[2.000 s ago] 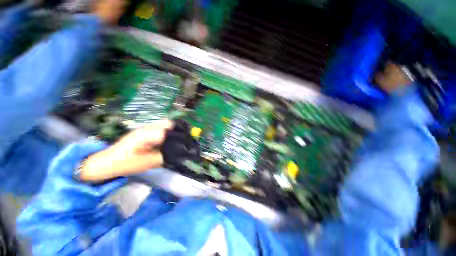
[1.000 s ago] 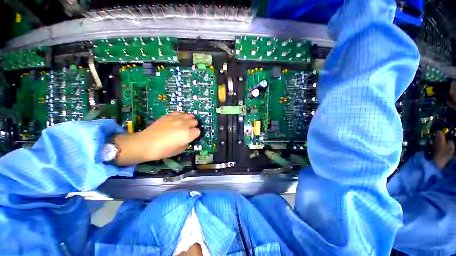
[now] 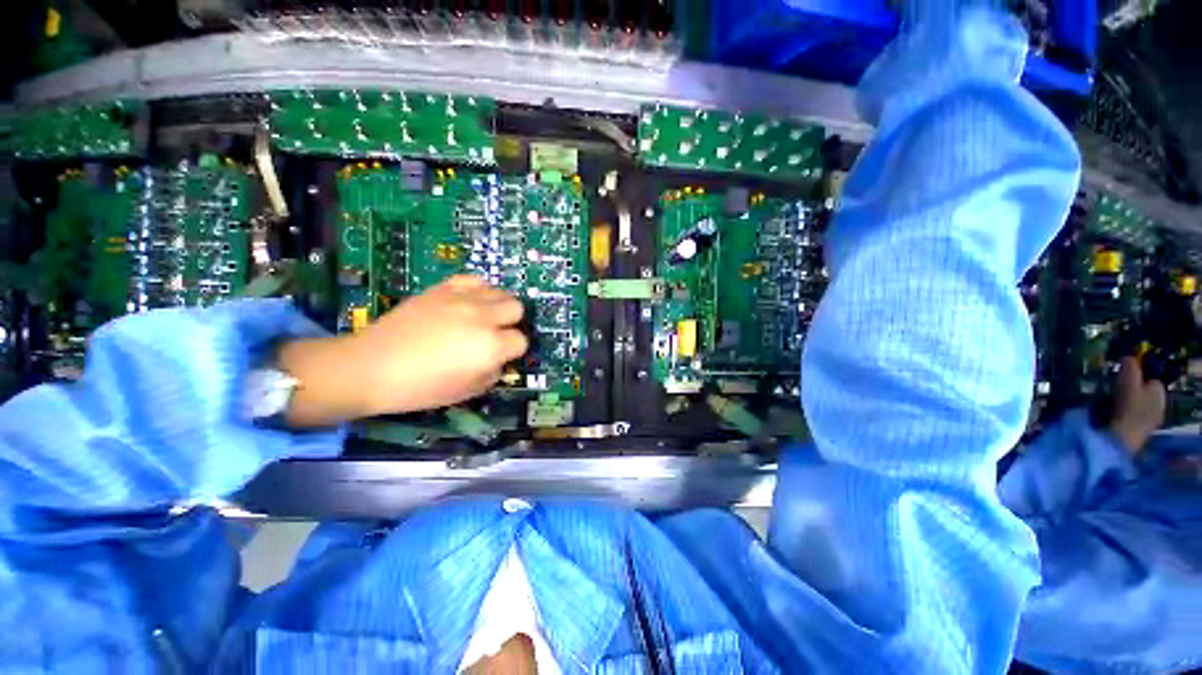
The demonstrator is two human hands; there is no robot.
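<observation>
My left hand [image 3: 415, 350] is over the lower right of the middle green circuit board [image 3: 560, 284], its fingers curled down. A dark patch shows by the fingertips. The palm is hidden, so I cannot tell what it holds. My right arm reaches up past the right-hand green board [image 3: 778, 290] to the blue parts bin [image 3: 804, 33]. The right hand is beyond the top edge. Dark capacitors with pale ends [image 3: 692, 240] stand or lean on the right-hand board. The boards sit in black pallets [image 3: 620, 356].
Pale metal rails run behind [image 3: 527, 77] and in front [image 3: 580, 485] of the pallets. Another green board [image 3: 171, 244] lies at the left. At the right edge, another person's hand [image 3: 1138, 402] is over a board. Reddish-tipped parts [image 3: 527, 33] line the far side.
Since one second ago the boards sit slightly further right in view. The left hand stays over the middle board. Two seconds ago the view was tilted and blurred, with a black mass at the left fingers.
</observation>
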